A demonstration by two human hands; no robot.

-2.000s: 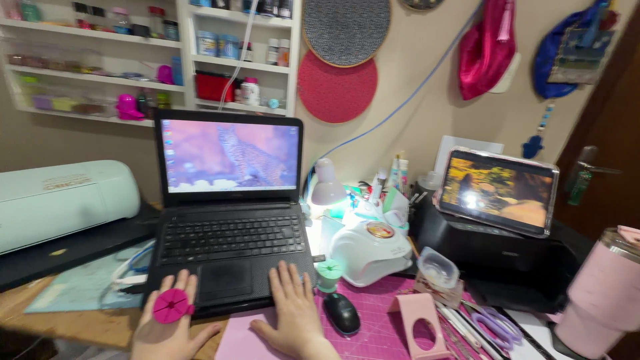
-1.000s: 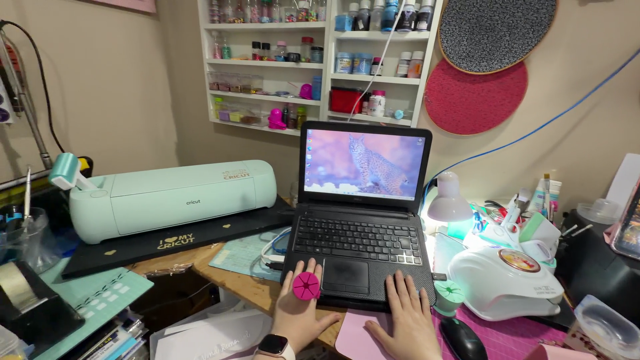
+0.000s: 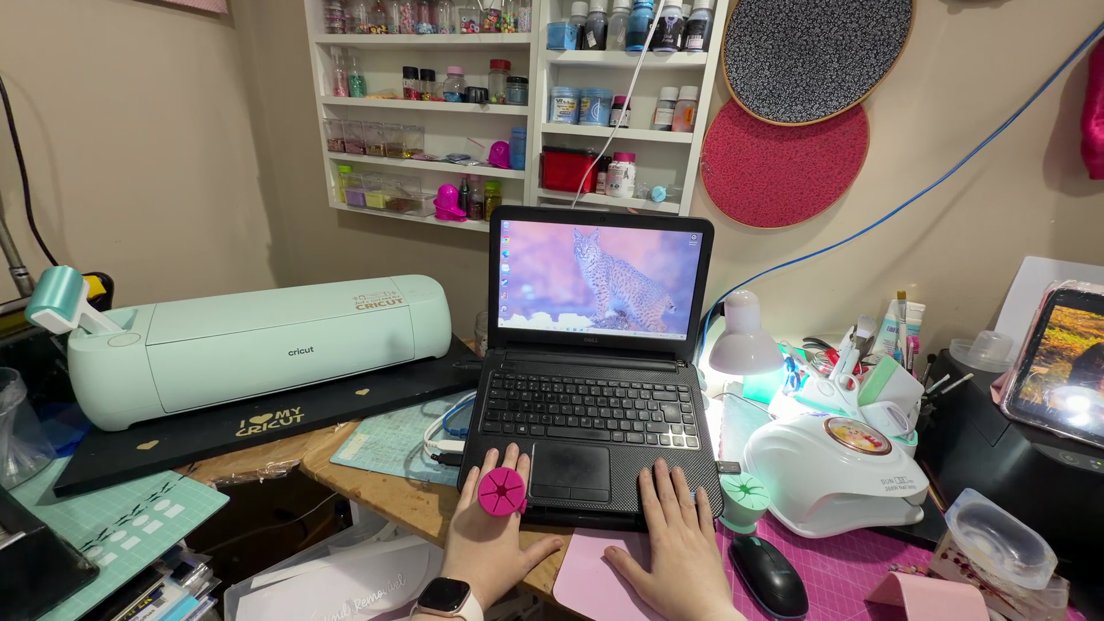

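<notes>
A black Dell laptop (image 3: 591, 379) stands unfolded on the desk, its screen showing a spotted wild cat. My left hand (image 3: 496, 535) lies on the left of its palm rest with fingers spread. It wears a pink round slotted ring tool (image 3: 502, 492) on a finger and a smartwatch (image 3: 445, 595) at the wrist. On the right palm rest lies my right hand (image 3: 677, 543), palm down, fingers somewhat apart. Neither hand grips anything. A black computer mouse (image 3: 768, 576) sits right of my right hand, below a mint slotted cup (image 3: 743, 502).
Left is a mint Cricut cutting machine (image 3: 293, 349) on a black mat. A white nail lamp (image 3: 832, 474), a small desk lamp (image 3: 743, 332) and a tablet (image 3: 1061, 362) are at right. Shelves (image 3: 423, 102) of jars hang behind. A pink cutting mat (image 3: 862, 569) lies beneath the mouse.
The view has swung left since the earliest frame, bringing the whole cutting machine into sight. Both hands remain resting on the laptop.
</notes>
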